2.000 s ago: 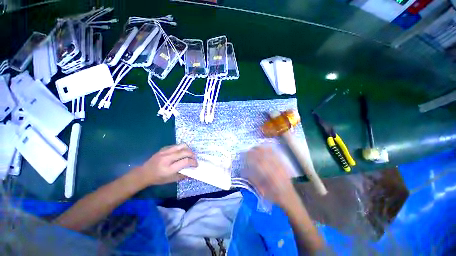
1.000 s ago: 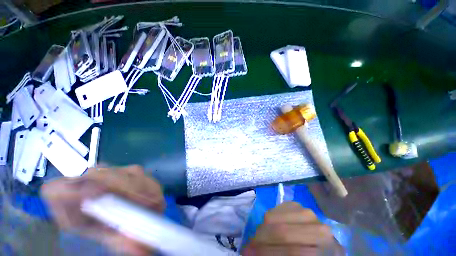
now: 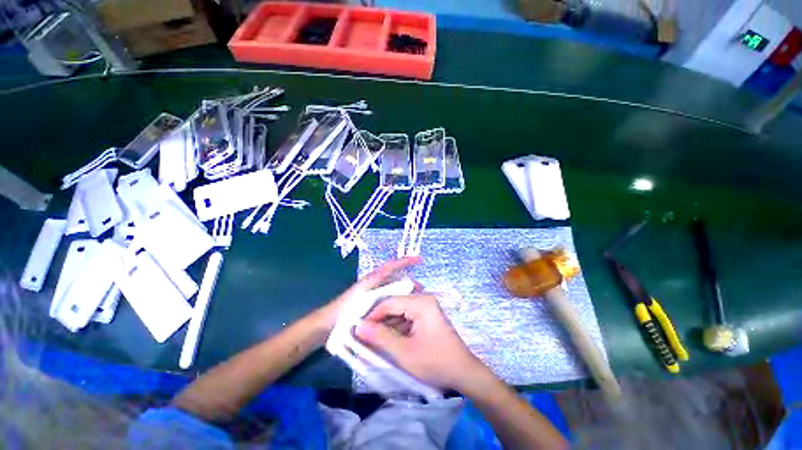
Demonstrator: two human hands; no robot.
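Observation:
A white unit (image 3: 350, 329) is in my hands over the left near part of the silvery mat (image 3: 475, 308). My left hand (image 3: 365, 294) holds it from the left and behind. My right hand (image 3: 415, 338) is on its near right side, with fingers bent against it. Fingers hide much of the unit, and white material below it is blurred. The mallet (image 3: 541, 274) lies on the right of the mat, amber head away from me.
White covers (image 3: 154, 294) lie piled at left, beside a long white strip (image 3: 201, 309). Open cabled housings (image 3: 395, 163) stand in a row behind the mat. White slabs (image 3: 549, 188) lie behind right. Pliers (image 3: 658, 330) and a dark-handled tool (image 3: 717, 316) lie right. A red-orange tray (image 3: 334, 39) is at the far edge.
The white slab has moved from low in front of me to above the mat. Both hands have come together around it. The view has shifted, and the red-orange tray now shows.

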